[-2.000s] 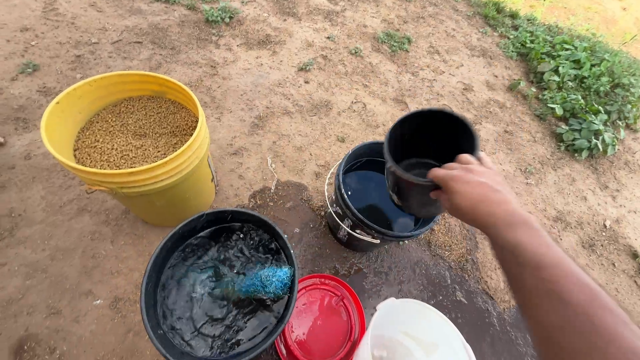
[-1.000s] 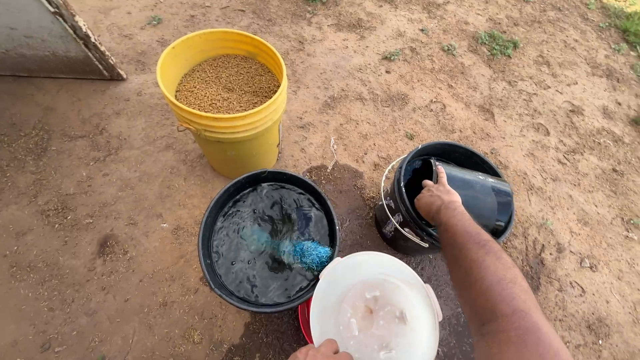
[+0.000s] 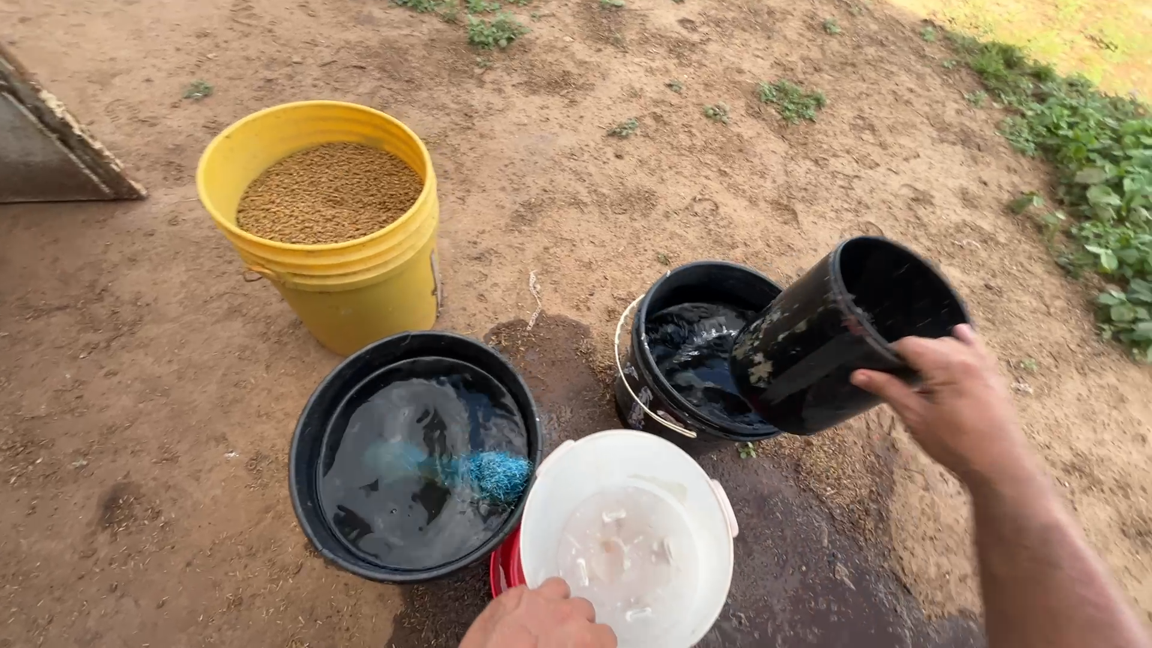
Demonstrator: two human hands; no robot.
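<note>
My right hand (image 3: 945, 396) grips the rim of a tall black plastic container (image 3: 810, 351), tilted with its mouth up to the right. Its base is over the right edge of a black bucket (image 3: 661, 396) of rippling water, whose wire handle hangs at the left. At the bottom, my left hand (image 3: 544, 616) is closed on the near rim of a white plastic bucket (image 3: 711, 576); small pale pieces show on its inner bottom. Left of it stands a round black tub (image 3: 310, 504) of water with a blue mesh scrubber (image 3: 498, 476) at its right side.
A yellow bucket (image 3: 369, 297) of brown pellets or grain stands at the upper left. Part of a red plastic piece (image 3: 507, 565) shows between tub and white bucket. A weathered panel (image 3: 54, 144) is at the far left. The ground is wet around the black bucket; green plants (image 3: 1102, 198) grow at right.
The black container was dipped into the black bucket a second ago; now it is tilted at its right edge, mouth outward. My left hand was out of view two seconds ago.
</note>
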